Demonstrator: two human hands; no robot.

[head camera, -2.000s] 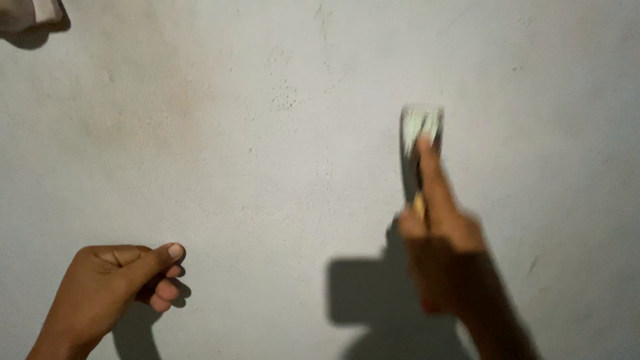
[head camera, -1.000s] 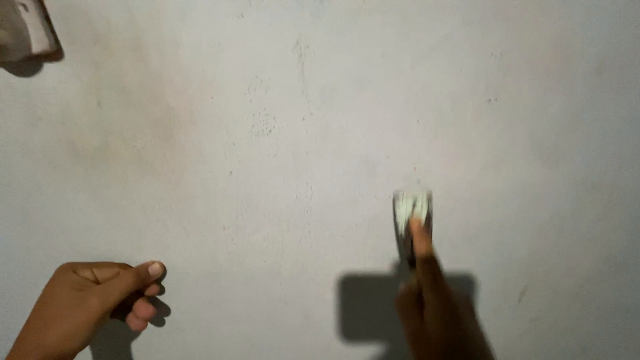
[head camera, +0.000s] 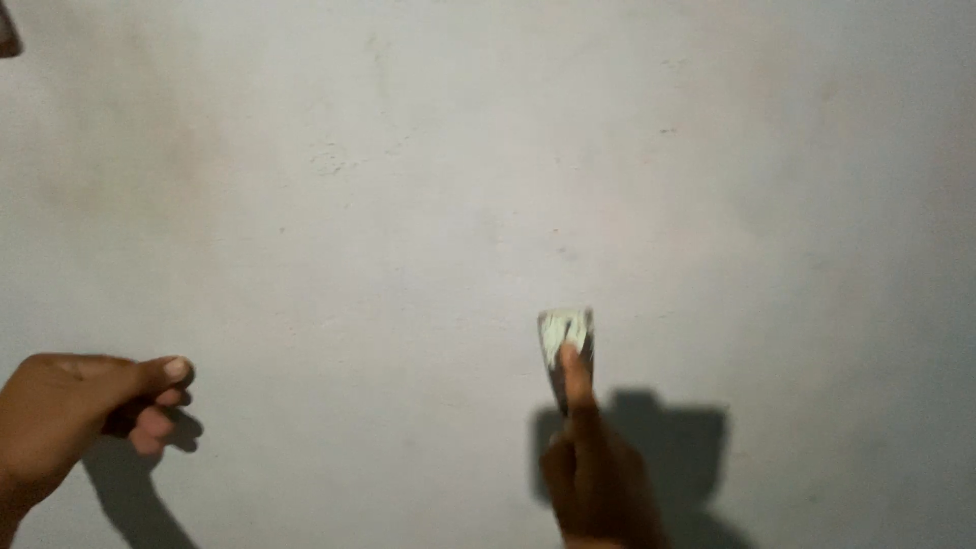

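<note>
My right hand (head camera: 598, 473) grips a putty knife (head camera: 564, 335) at the lower right of centre, its index finger stretched along the blade. Pale filler coats the blade, whose wide edge points up and lies at the wall (head camera: 427, 252). The knife's handle is hidden in my fist. At the lower left my left hand (head camera: 99, 412) is curled, thumb against the bent fingers, and nothing shows in it. It is close to the wall.
The pale painted wall has small pits, scuffs and faint brownish stains. Part of a dark-edged fitting (head camera: 8, 34), too cut off to name, shows at the top left corner. Dark shadows fall on the wall behind both hands.
My right hand and the putty knife have moved down the wall. My left hand keeps its curled shape. The fitting at the top left has mostly slipped out of view as the view shifted.
</note>
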